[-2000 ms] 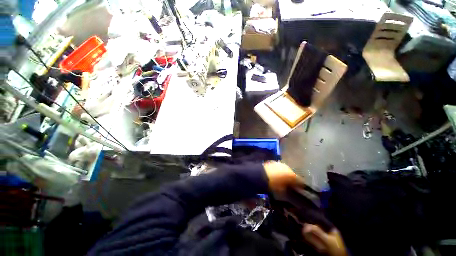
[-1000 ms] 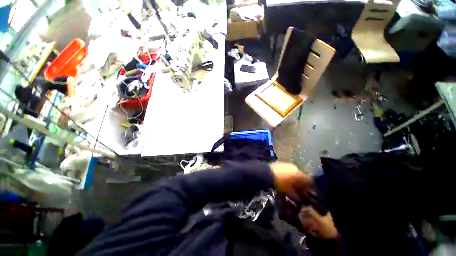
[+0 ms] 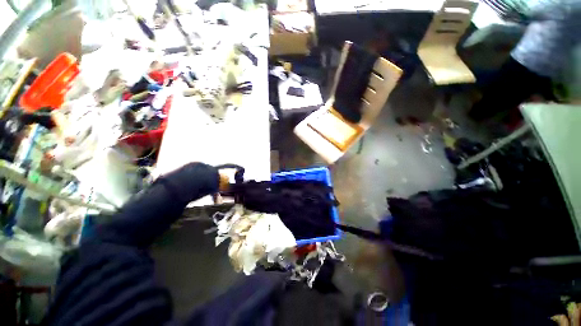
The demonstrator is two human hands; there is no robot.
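Note:
Dark fabric strips (image 3: 306, 207) lie heaped in a blue plastic crate (image 3: 302, 172) beside the white table. They trail left onto the table's front corner. My left hand (image 3: 225, 182), partly covered by its dark sleeve, closes on the strips' end there. One narrow dark strip (image 3: 369, 235) runs from the crate to a large black garment heap (image 3: 471, 248) at the right. My right hand (image 3: 566, 314) seems to show only as blurred fingers at the bottom right corner, cut off by the edge; its grip cannot be told.
White scraps (image 3: 258, 239) hang by the crate. A sewing machine (image 3: 220, 99) and a red plastic basket (image 3: 51, 83) are on the cluttered white table (image 3: 216, 140). A wooden chair (image 3: 337, 130) stands beyond the crate. A pale green surface (image 3: 560, 146) is at the right. A person's grey sleeve (image 3: 551, 41) shows top right.
My hands were together over dark fabric right of the crate. My left hand has moved left to the table corner, uncovering the crate and scraps. My right hand seems to have moved far right.

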